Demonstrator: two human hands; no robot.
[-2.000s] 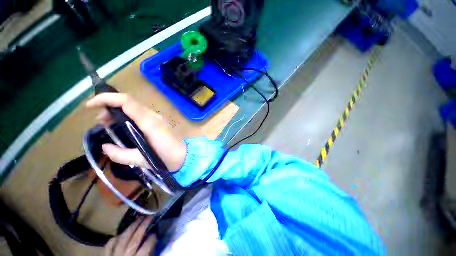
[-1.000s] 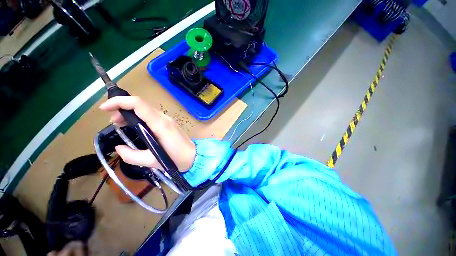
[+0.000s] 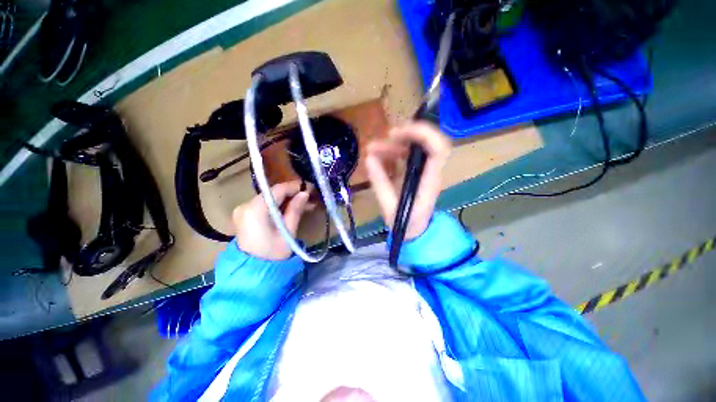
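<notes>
The headset earcup (image 3: 326, 153), round and black with a shiny centre, sits on the orange-brown block (image 3: 369, 122). Two clear headband loops (image 3: 310, 141) rise over it from the thick black pad (image 3: 314, 74). My right hand (image 3: 416, 169) is closed around the soldering iron (image 3: 408, 196), right of the cup, with the metal tip pointing up and away from the cup. My left hand (image 3: 267, 224) is at the block's lower left, thumb and fingertips close together beside the cup; whether they grip a wire or part cannot be told.
A black headband (image 3: 187, 184) and a thin boom (image 3: 243, 157) lie left of the block. More black headsets (image 3: 110, 196) lie farther left on the cardboard (image 3: 212, 86). The blue tray (image 3: 534, 102) at upper right holds the yellow sponge (image 3: 487, 86). A black cord crosses the bench edge at right.
The view has swung, bringing the fixture to the centre. My left hand has moved from the headset at lower left to beside the cup. My right hand, still holding the iron, is now right of the cup.
</notes>
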